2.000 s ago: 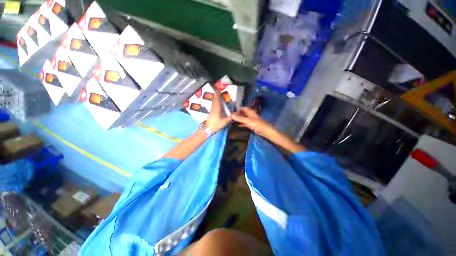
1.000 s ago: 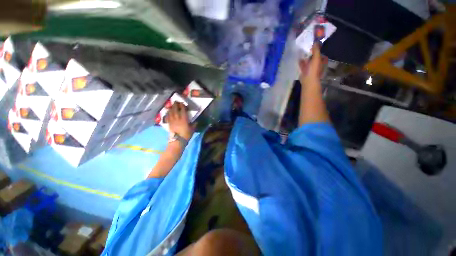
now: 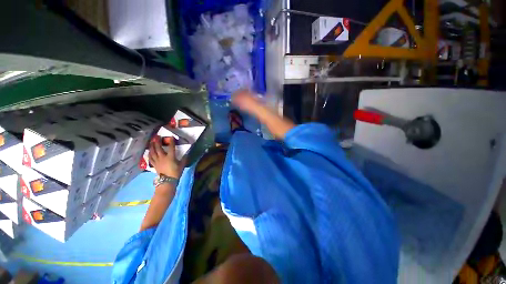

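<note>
Small white retail boxes (image 3: 186,123) with red corners and dark device pictures stand in a short row beside the front of the big box stack (image 3: 83,161). My left hand (image 3: 165,158), bare with a wristwatch, lies over this short row with its fingers on the boxes and hides part of them. My right hand (image 3: 244,101) is blurred, in front of my body near the blue bin's lower edge. No box shows in it, but its fingers are not clear.
The blue bin (image 3: 262,52) holds whitish scrap. A retail box (image 3: 330,30) lies on the dark conveyor at upper right, by the yellow triangular bracket (image 3: 388,51). A red-handled lever (image 3: 369,116) sits on the pale machine panel (image 3: 444,183). A green shelf edge (image 3: 119,91) is above the stack.
My right hand has moved from a box at the conveyor back toward my body. My left hand remains on the short row. The view has swung toward the machine.
</note>
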